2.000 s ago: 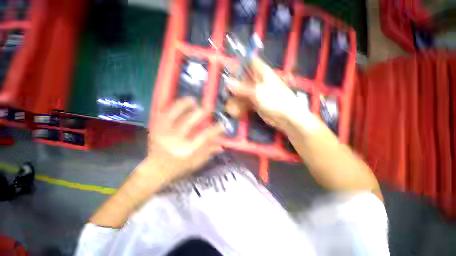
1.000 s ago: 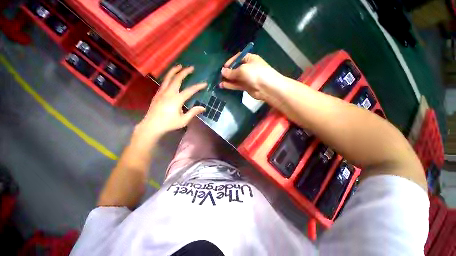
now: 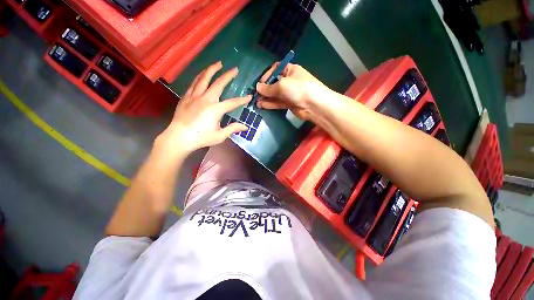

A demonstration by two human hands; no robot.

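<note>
My right hand (image 3: 287, 91) holds slim blue tweezers (image 3: 284, 63) over the sticker sheet (image 3: 266, 133). The tips point down at the dark adhesive pieces (image 3: 250, 119) on the sheet. My left hand (image 3: 202, 111) lies spread at the sheet's left side, its index fingertip close to the tweezer tips and its thumb by the dark rectangles. I cannot tell whether a piece is between the tips. The foam tray (image 3: 298, 170) is at the right, partly under my right forearm, with black phone bodies (image 3: 341, 180) in its pockets.
Stacked red trays (image 3: 193, 29) stand at the upper left of the green bench (image 3: 375, 35). Lower-level trays with phones (image 3: 101, 87) are below at the left. A darker gridded strip (image 3: 287, 26) lies farther back. More red trays (image 3: 515, 266) show at the lower right.
From over the foam tray, both hands have moved to the sticker sheet, and the view has turned. Since one second ago, my left index finger has come closer to the tweezer tips.
</note>
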